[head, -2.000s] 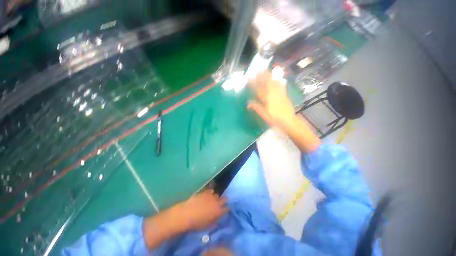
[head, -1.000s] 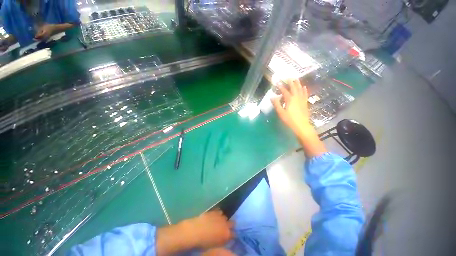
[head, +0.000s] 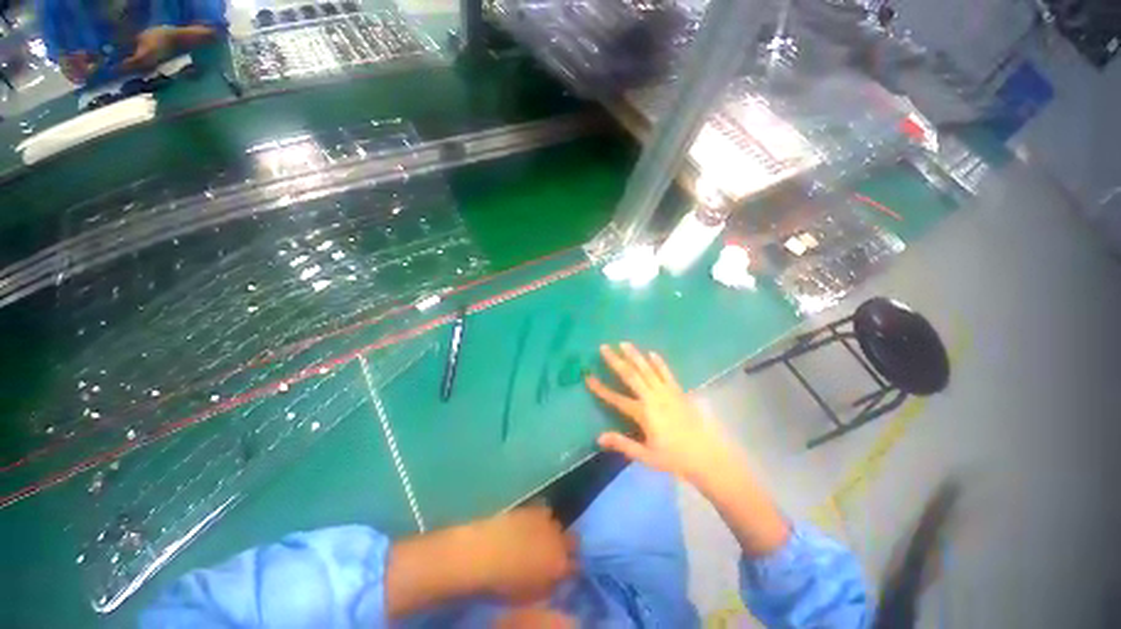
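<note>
My right hand (head: 652, 412) is bare, with its fingers spread, palm down over the green mat (head: 688, 326), just right of some dark wet streaks. Whether it touches the mat I cannot tell. My left hand (head: 523, 553) is blurred at the bench's front edge, near my body; its fingers are unclear. A whitish bottle (head: 691, 240) with a metallic top stands by the metal post. A crumpled white wipe (head: 631, 265) lies on its left and another white lump (head: 734, 267) on its right. A slim black pen (head: 454, 356) lies on the mat.
Clear plastic trays (head: 295, 289) with small specks cover the left side. A metal post (head: 688, 123) rises behind the bottle. A clear tray (head: 836, 252) lies at the right end. A black stool (head: 901, 344) stands beside the bench. A person in blue (head: 135, 37) sits opposite.
My right hand has left the top of the bottle and moved down and left to the mat beside the streaks. My left hand remains near the front edge. The view has shifted slightly.
</note>
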